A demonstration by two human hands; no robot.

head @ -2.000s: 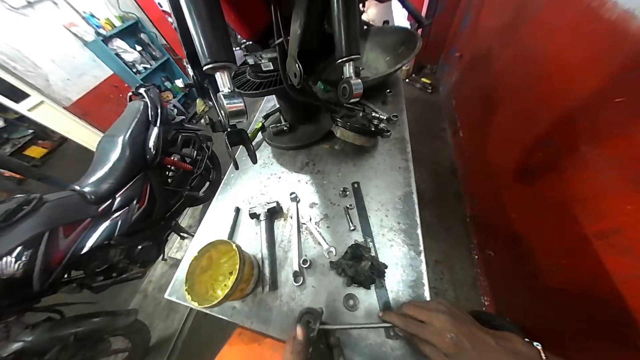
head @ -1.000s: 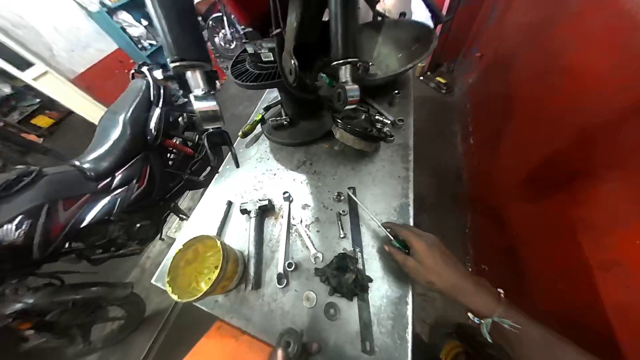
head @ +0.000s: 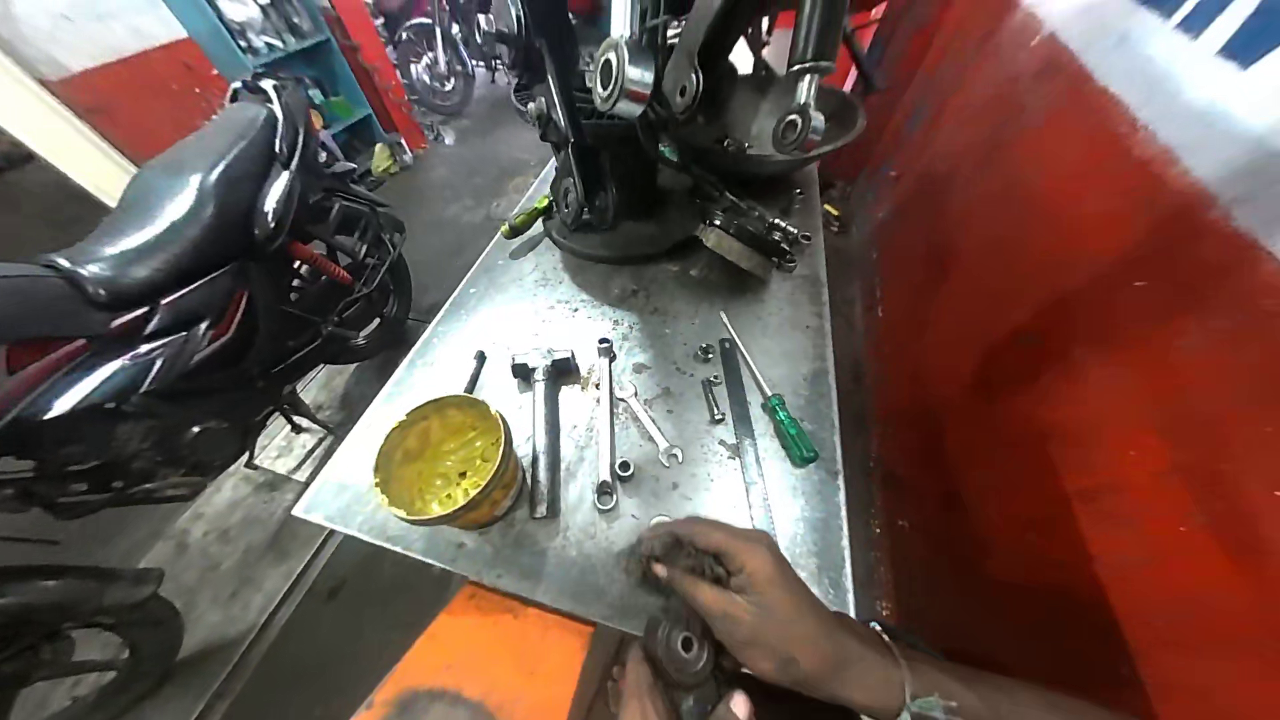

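My right hand (head: 765, 605) pinches a dark, dirty rag (head: 690, 556) near the front edge of the metal table. Just below it, my left hand (head: 645, 690) holds a dark round metal part (head: 683, 650) with a central hole; its lower end is cut off by the frame. A green-handled screwdriver (head: 790, 432) lies at the right beside a flat metal strip (head: 741, 410). Left of the strip are a bolt (head: 713, 400) and a nut (head: 705, 352). An open-end wrench (head: 648, 425), a ring spanner (head: 605, 425) and a hammer (head: 544, 435) lie further left.
An open tub of yellow grease (head: 445, 465) stands at the table's left corner. At the far end are a black round base (head: 625, 240), a drum-like part (head: 742, 245) and a dark bowl (head: 835, 125). Shock absorbers hang above. A motorcycle (head: 170, 230) stands left; a red wall (head: 1080, 350) is right.
My right hand has put the screwdriver down right of the metal strip and now grips the rag, which lay on the table before. The round part in my left hand has come more into view.
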